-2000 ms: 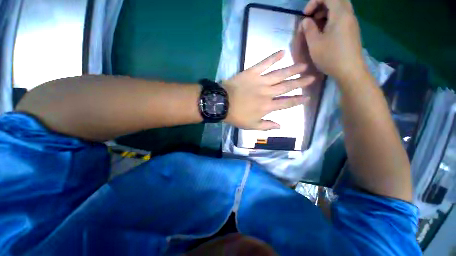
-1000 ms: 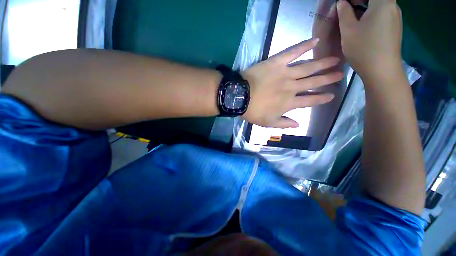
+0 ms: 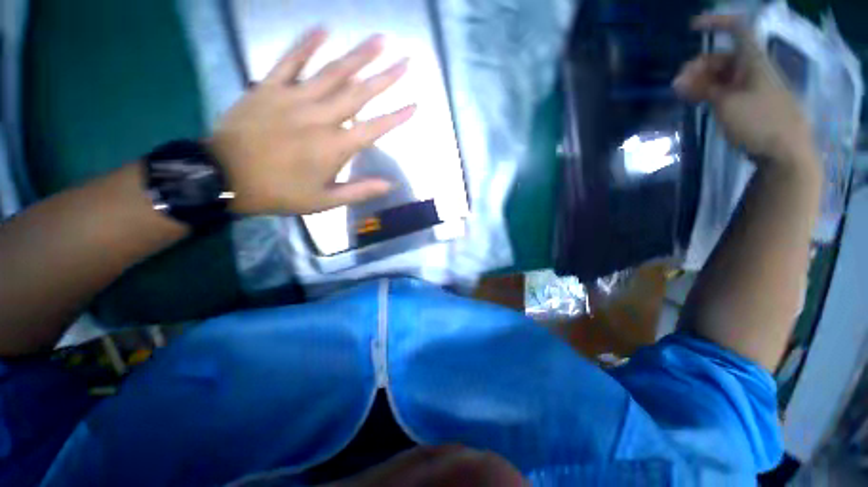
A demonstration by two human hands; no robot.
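Observation:
The LCD panel [image 3: 419,143] lies back up, silvery white with a dark border, its top cut off by the picture's edge. A black band [image 3: 409,221] with an orange flex tab [image 3: 367,225] crosses its near end. The panel rests on a translucent protective bag [image 3: 500,124]. My left hand [image 3: 305,138] is spread over the panel's left part, fingers apart, holding nothing. My right hand [image 3: 747,90] is raised at the upper right, beside the stack of dark glossy sheets [image 3: 623,204], fingers parted; it is blurred and nothing shows in it.
Whitish bagged panels [image 3: 823,105] lie at the far right. Below the bench edge are a brown cardboard box [image 3: 619,328] and shiny clear plastic scraps [image 3: 555,293]. The green bench mat [image 3: 105,86] shows at the left. A whitish bag edge shows at the far left.
The view has shifted right, and more of the dark sheet stack shows. My right hand has left the panel's upper edge and moved right. My left hand remains spread on the panel.

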